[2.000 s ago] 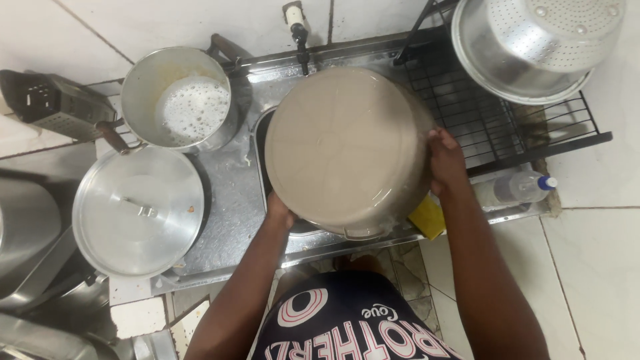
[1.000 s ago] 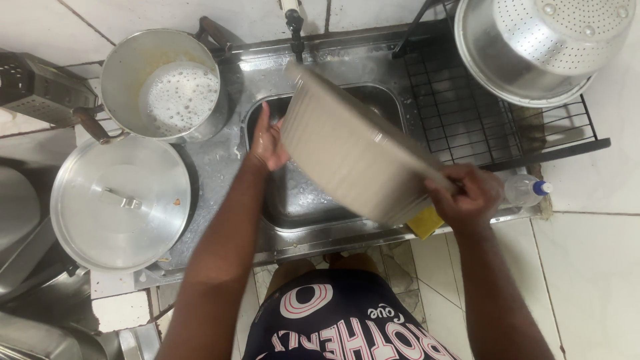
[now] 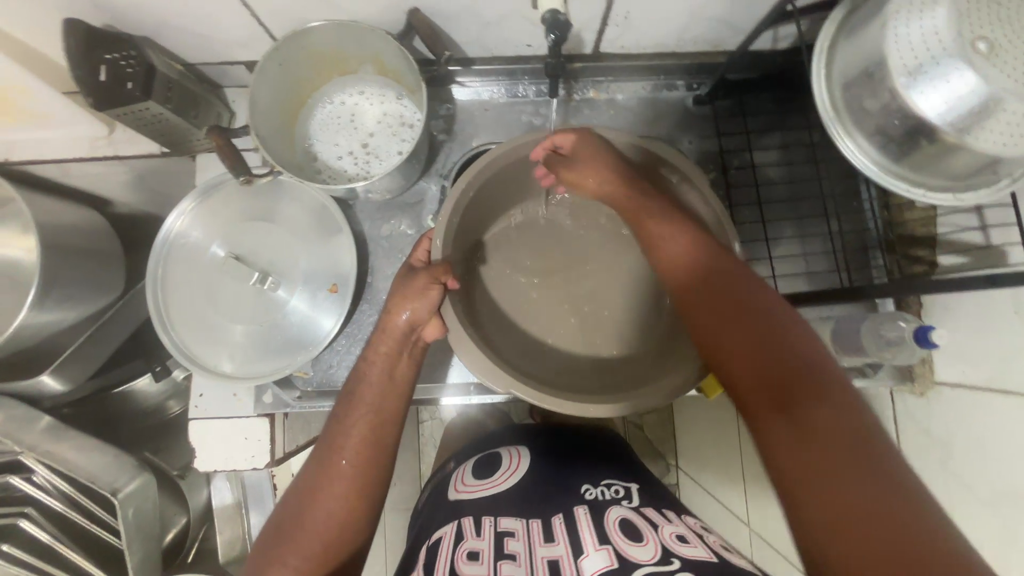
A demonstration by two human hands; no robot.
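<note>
A large beige plastic basin (image 3: 576,280) lies over the sink with its open side up, hiding most of the sink bowl. My left hand (image 3: 420,292) grips its left rim, thumb on the inside. Under the black faucet (image 3: 556,48) a thin stream of water runs down to my right hand (image 3: 578,164), which is over the basin's far side with its fingers curled; whether it holds anything cannot be told. Water drops show on the basin's inner surface.
Left of the basin stand an aluminum pot (image 3: 360,128) with suds, a round aluminum lid (image 3: 252,276) and a box grater (image 3: 148,88). At right are a black wire dish rack (image 3: 784,176), a perforated aluminum pot (image 3: 936,96), a plastic bottle (image 3: 876,336) and something yellow (image 3: 710,386).
The basin was bottom up, then tilted on its side, and now faces up. My right hand has left its right side and moved under the faucet. My left hand is on the left rim.
</note>
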